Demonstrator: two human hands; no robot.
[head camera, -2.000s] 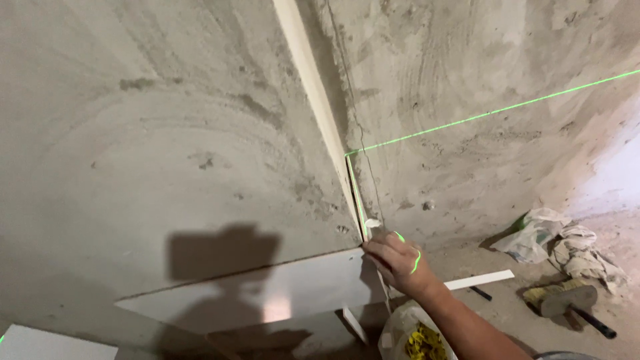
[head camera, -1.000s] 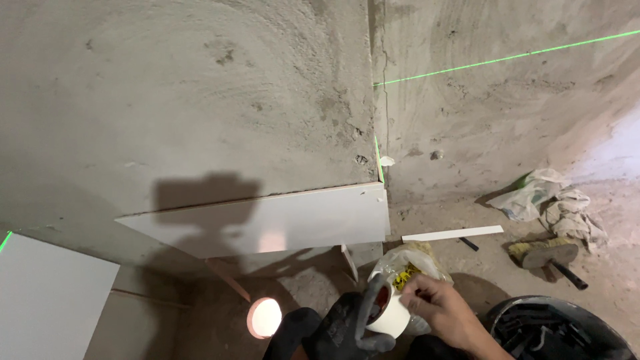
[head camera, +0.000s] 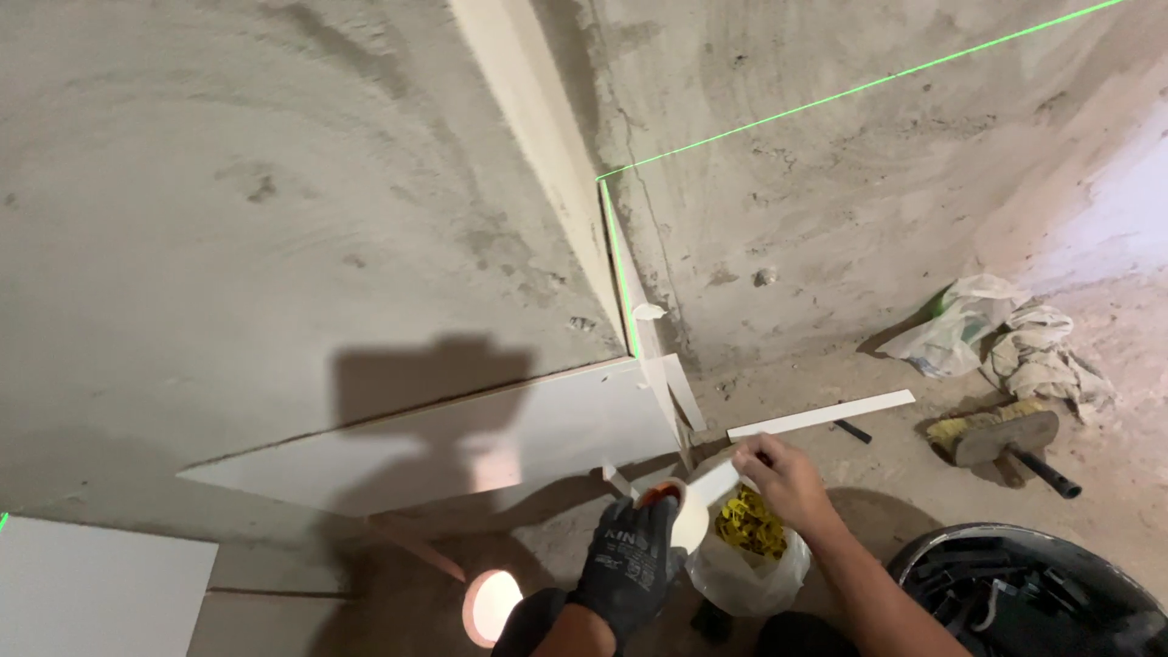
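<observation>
My left hand (head camera: 631, 561), in a dark work glove, holds a roll of pale masking tape (head camera: 691, 520) at the lower middle. My bare right hand (head camera: 774, 474) is just right of the roll and pinches the end of a strip (head camera: 716, 484) drawn out from it. Above the hands, a white tile (head camera: 584, 420) stands against the grey wall. A length of pale strip (head camera: 671, 401) hangs at the wall corner, beside a green laser line (head camera: 620, 274).
A bag of yellow plastic pieces (head camera: 750, 584) stands below my right hand. At the lower right is a black bucket (head camera: 949, 538). A white strip (head camera: 821, 415), a brush (head camera: 1004, 438) and crumpled plastic (head camera: 958, 324) lie on the floor. Another tile (head camera: 100, 575) is at the lower left.
My right hand, at the wall corner two seconds ago, is now down by the tape roll. Since one second ago it has moved away from the roll, with tape drawn out between the hands.
</observation>
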